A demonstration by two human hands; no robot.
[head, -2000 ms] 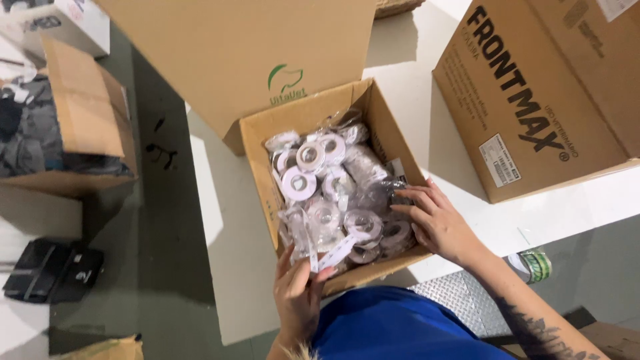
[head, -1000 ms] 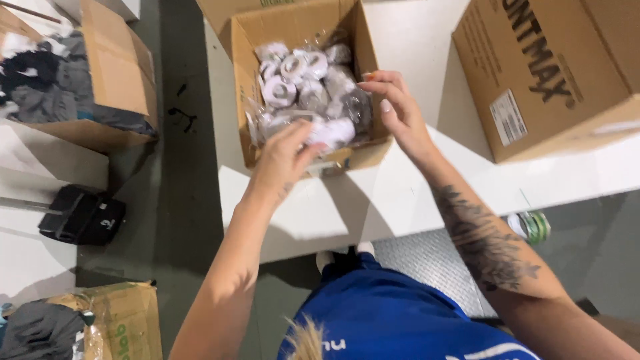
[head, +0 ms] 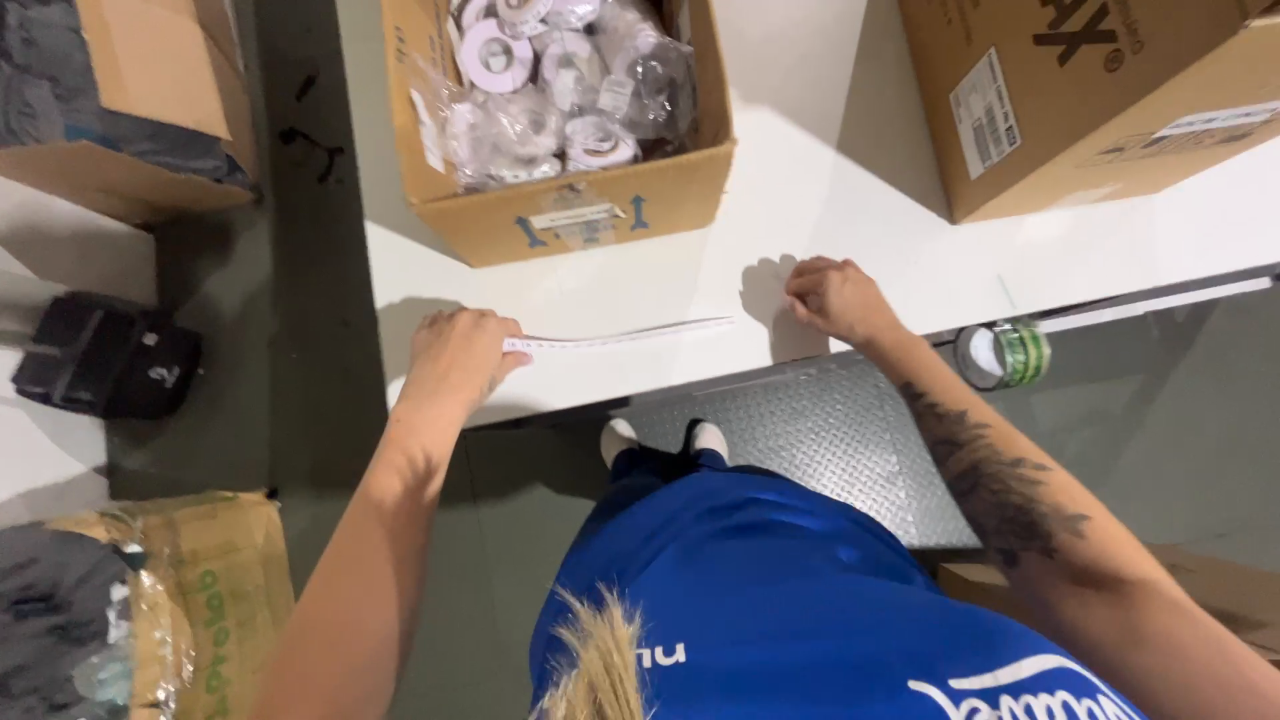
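A thin white printed strip (head: 630,335), like a paper measuring tape, lies stretched across the white table (head: 560,380) near its front edge. My left hand (head: 465,350) pinches its left end between thumb and fingers. Beyond the strip's right end rests my right hand (head: 835,300), its fingers curled at the tabletop; whether anything is inside them cannot be seen. Behind the strip stands an open cardboard box (head: 590,215), filled with white rolls (head: 495,55), many in clear plastic bags.
A large cardboard box (head: 1080,120) stands at the right of the table. A green and yellow tape roll (head: 1005,355) is by the front edge. On the left are a box of dark fabric (head: 150,70), a black case (head: 105,355) and another opened box (head: 235,600).
Both hands have left the box of rolls and come down to the tabletop nearer my body. The white strip now lies out along the table. The view has shifted toward my body.
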